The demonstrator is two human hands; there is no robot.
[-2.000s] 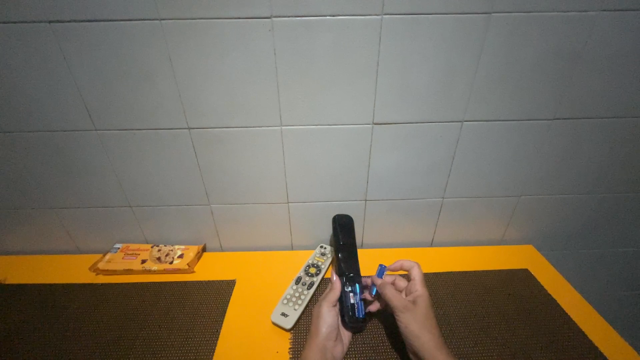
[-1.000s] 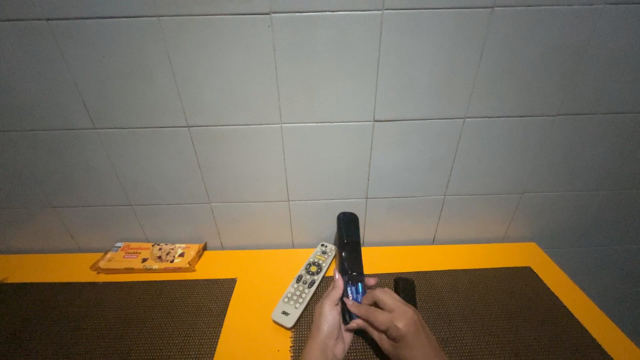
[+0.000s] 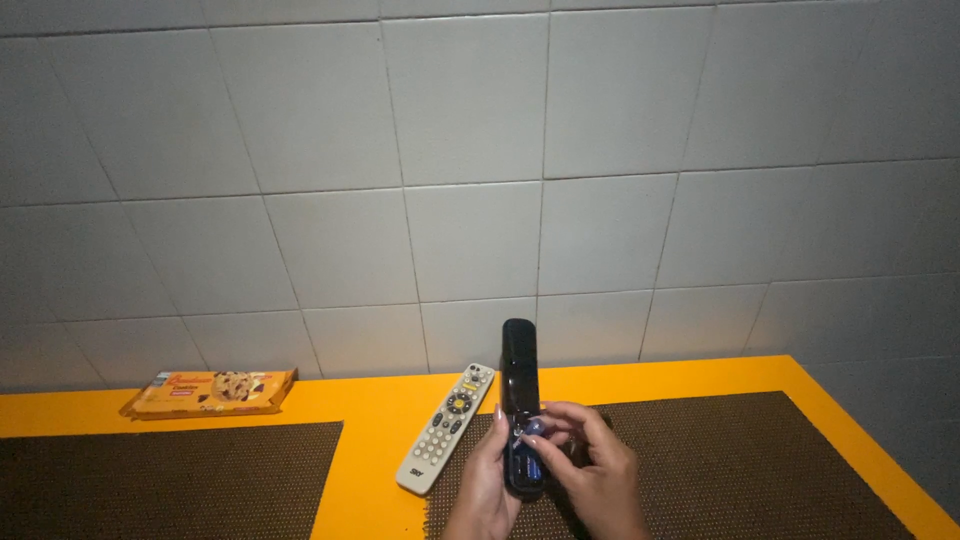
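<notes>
A black remote control (image 3: 520, 367) stands out over the right placemat, its back facing me and its battery compartment uncovered. My left hand (image 3: 484, 476) grips its lower part from the left. One blue battery (image 3: 533, 468) lies in the compartment. Between thumb and fingers, my right hand (image 3: 596, 465) pinches another blue battery (image 3: 534, 429), tilted at the compartment's upper end. Beside the black remote, to its left, a light grey remote control (image 3: 445, 431) lies with its buttons up, partly on the placemat. A dark object behind my right hand is mostly hidden.
An orange packet of cookies (image 3: 214, 393) lies at the back left of the yellow table (image 3: 367, 420), near the tiled wall (image 3: 472, 240). One dark woven placemat (image 3: 165, 480) covers the left part, and another woven placemat (image 3: 720, 465) is under my hands.
Two seconds ago my right hand held a battery to the right of the black remote; now a battery in its fingers is at the compartment. My left hand has kept its grip.
</notes>
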